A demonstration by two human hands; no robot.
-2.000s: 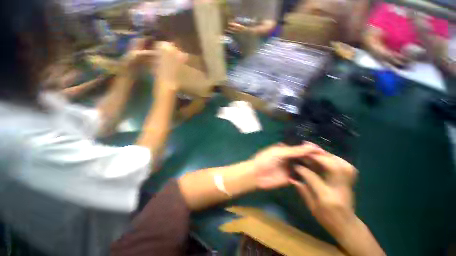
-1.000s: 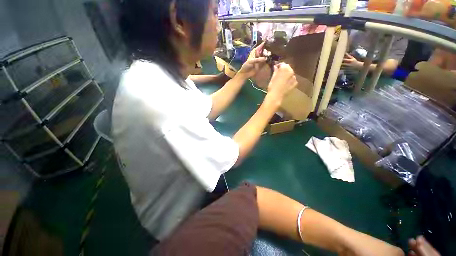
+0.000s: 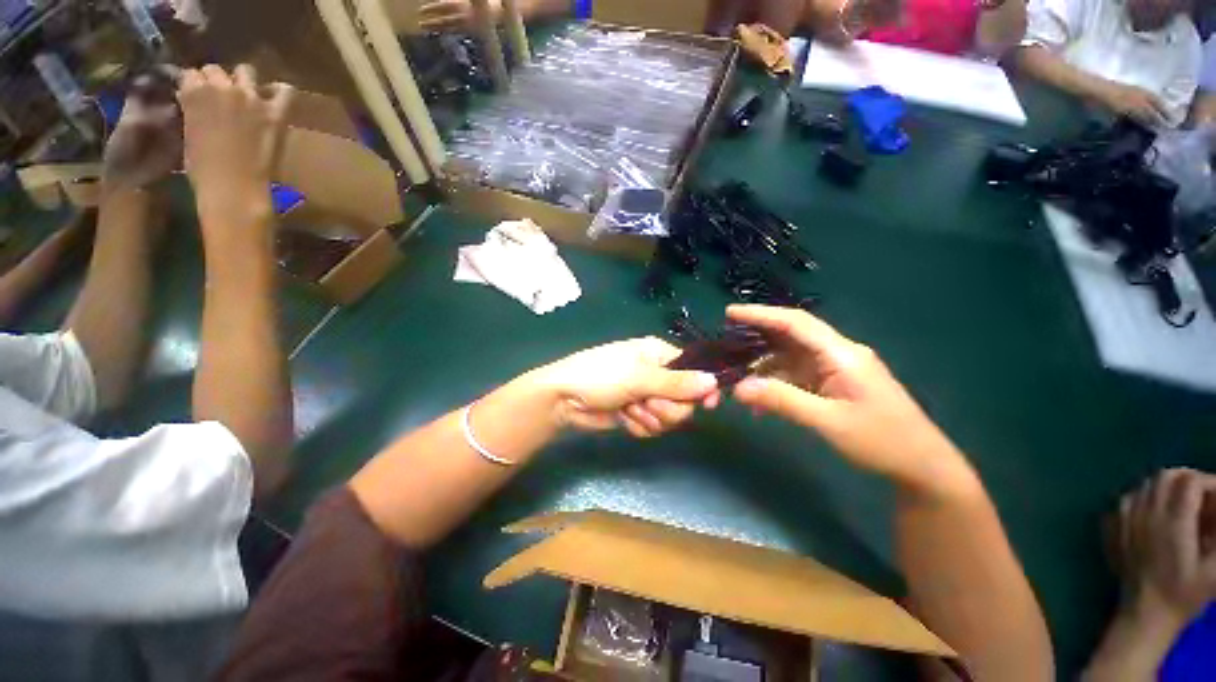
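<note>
My left hand is closed on a short dark bundle, which looks like black cable. My right hand is at the other side of the bundle, thumb and fingers apart around its end; whether it touches is unclear. A loose pile of black cables lies just beyond my hands. Below my hands, an open brown packing box with its flap raised holds a crinkled clear bag and a grey block. The box's near side is cut off by the picture's edge.
A large carton tray holds rows of bagged parts. A white rag lies before it. A neighbour in a white shirt works at left beside an open carton. A hand is at right. Black adapters lie farther right.
The view has swung back right from the left neighbour. Both my hands, the dark bundle and the open packing box are in view again. The neighbour's hands stay raised.
</note>
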